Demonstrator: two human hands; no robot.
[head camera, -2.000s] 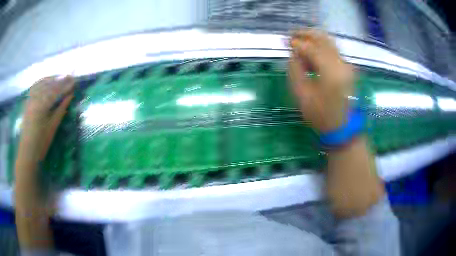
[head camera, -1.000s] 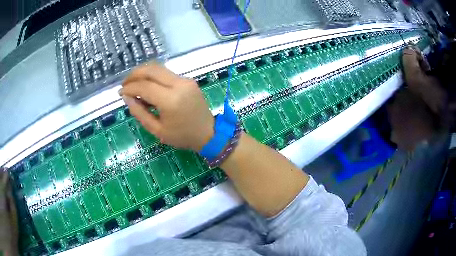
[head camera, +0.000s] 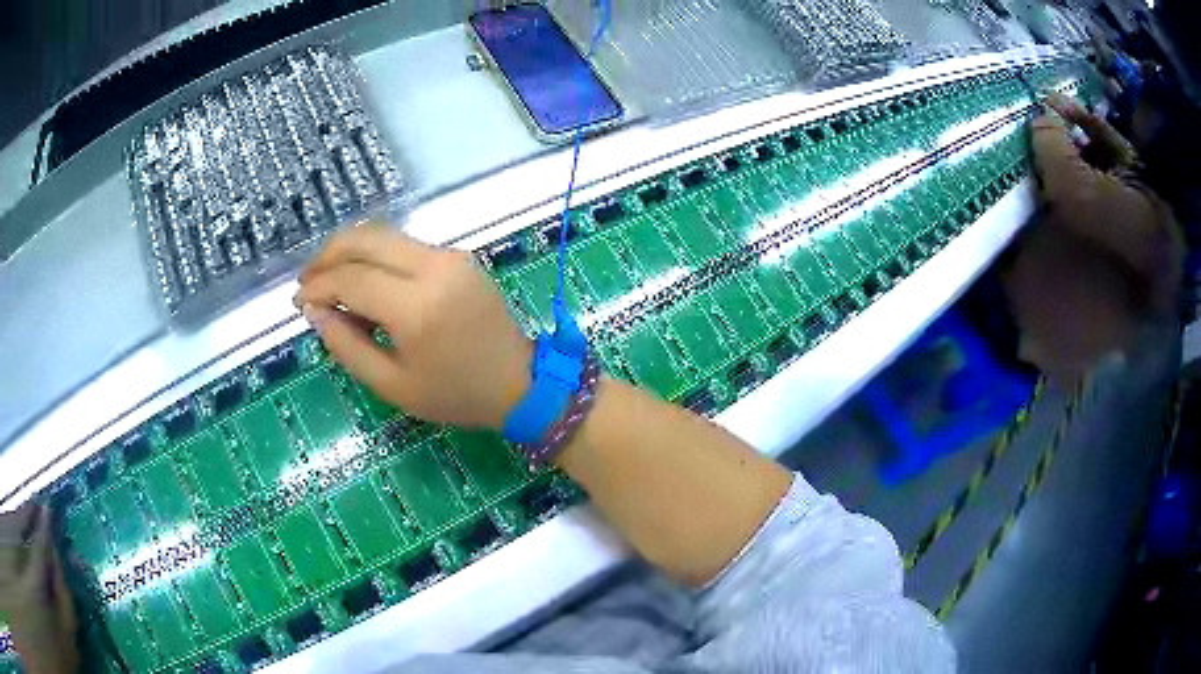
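Note:
Green PCB panels (head camera: 310, 540) lie end to end on the line between pale rails. My right hand (head camera: 428, 329), with a blue wrist strap and beaded bracelet, is over the far edge of the panels. Its thumb and index fingertips are close together near the far rail; whether a small part is between them cannot be told. My left hand (head camera: 37, 579) is cut off by the left edge of the picture, beside the near panel's left end; its fingers are not clear. A tray of silver components (head camera: 264, 165) sits on the ledge beyond the boards.
A smartphone (head camera: 547, 73) lies on the ledge, with a blue cord in front of it. Another component tray (head camera: 836, 33) is farther right. Another person's hand (head camera: 1087, 165) is at the line's far right. A blue stool (head camera: 948, 395) stands on the floor near yellow-black tape.
The view has turned from the blurred first frame, bringing the tray and phone into sight. Since the second frame, my right hand has shifted slightly left and down in the picture; more of my left hand shows.

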